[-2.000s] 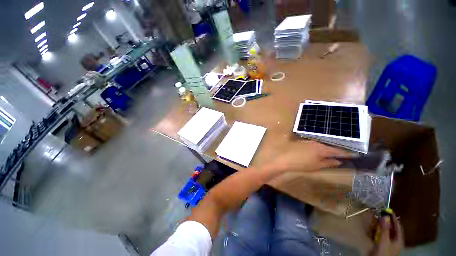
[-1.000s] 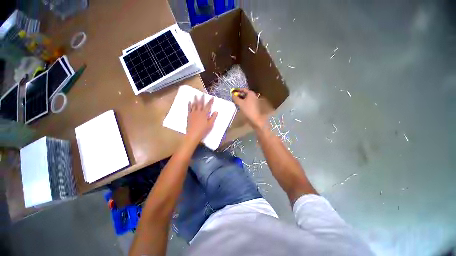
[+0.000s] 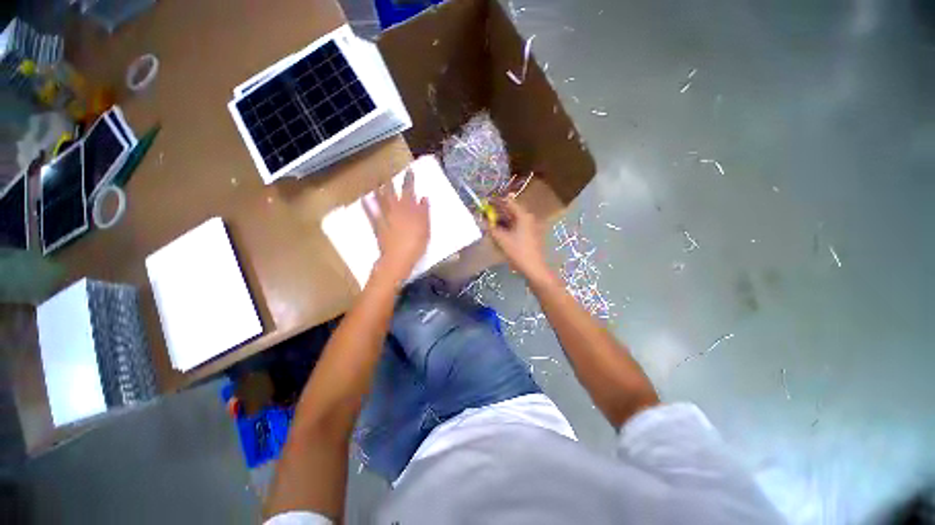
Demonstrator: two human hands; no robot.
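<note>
A solar panel with its white back up (image 3: 447, 213) lies at the table edge beside the box. My left hand (image 3: 402, 228) rests on it with fingers spread, pressing it. My right hand (image 3: 516, 234) is closed on the yellow handle of the edge trimmer (image 3: 490, 214), whose thin shaft reaches the panel's right edge. A thin pale strip stands near the tool. The trimmer's head is too small to make out.
The scrap box (image 3: 543, 118) with a whitish tangled heap (image 3: 478, 156) adjoins the table. A panel stack with a dark cell face (image 3: 308, 108) lies beyond my left hand. A white-topped pile (image 3: 204, 294) and a tall stack (image 3: 72, 351) stand left. Offcuts litter the floor.
The white panel has turned and shifted slightly under my left hand. My right hand with the trimmer has come down along the panel's right edge. The view has shifted slightly.
</note>
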